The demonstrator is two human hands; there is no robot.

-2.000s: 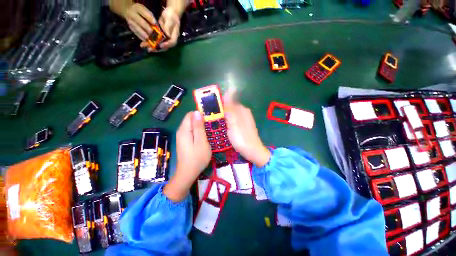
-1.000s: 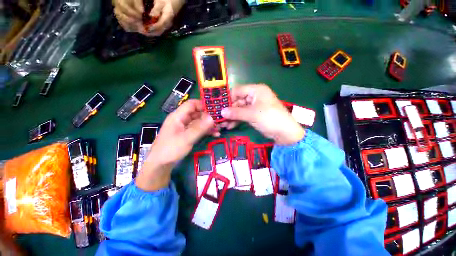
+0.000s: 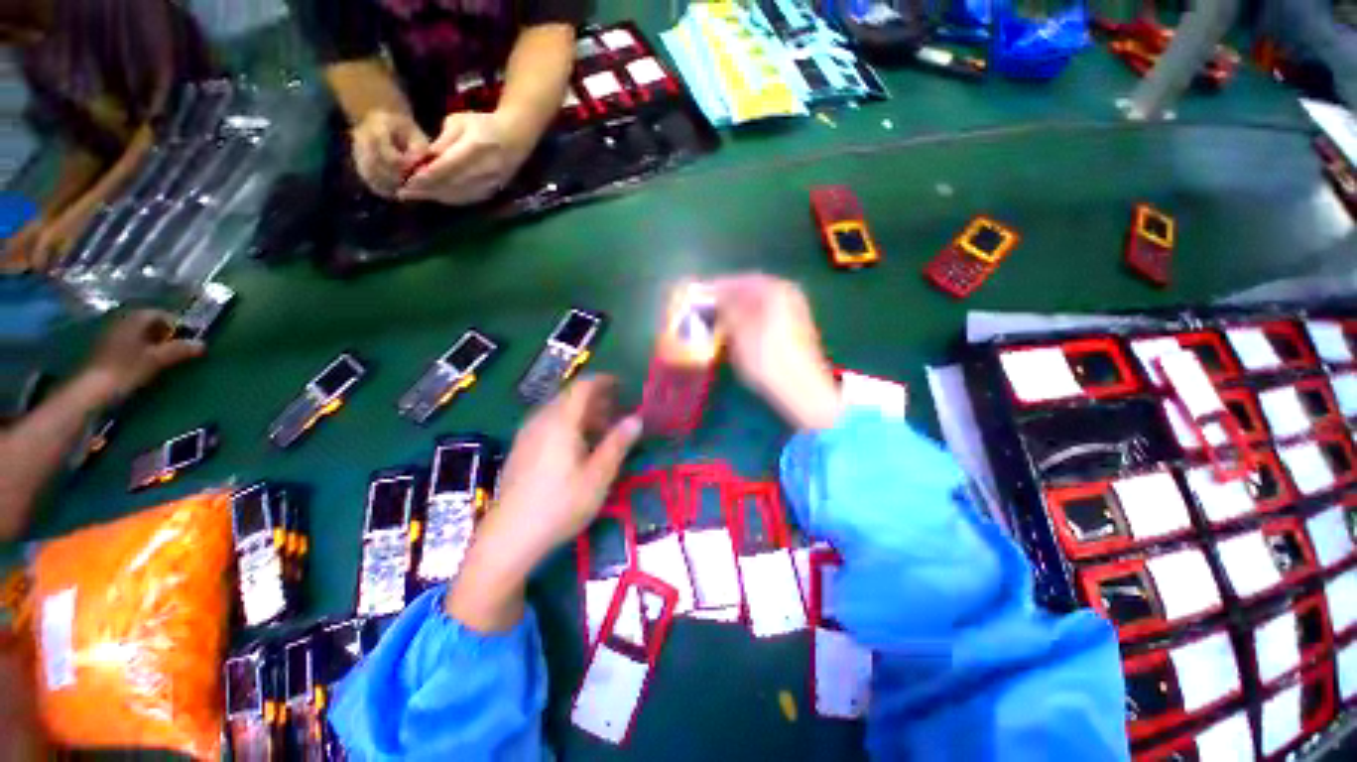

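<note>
A covered phone (image 3: pixel 680 372) with a red keypad face and yellow-orange screen border is in front of me, tilted and blurred. My right hand (image 3: pixel 762 340) holds it by its upper end. My left hand (image 3: pixel 558 474) is beside its lower end, fingers apart, not visibly gripping it. Below lie several loose red front covers (image 3: pixel 622 658) with white backing, some overlapping. Unfinished phone bodies (image 3: pixel 447 375) lie in a row at the left, with stacked ones (image 3: pixel 389 543) below them. Three covered phones (image 3: pixel 975 256) lie at the upper right.
A black parts tray (image 3: pixel 1027 491) of red covers is at right, over a white sheet. A bag of orange parts (image 3: pixel 134 625) is at left. Opposite, a person's hands (image 3: pixel 454 157) work over a black tray. Another hand (image 3: pixel 134 354) touches a phone body at far left.
The covered phone has moved down and tilted from upright. My left hand has come off it; my right hand has shifted to its upper end. Another person's hand has appeared at left. The view has tilted up.
</note>
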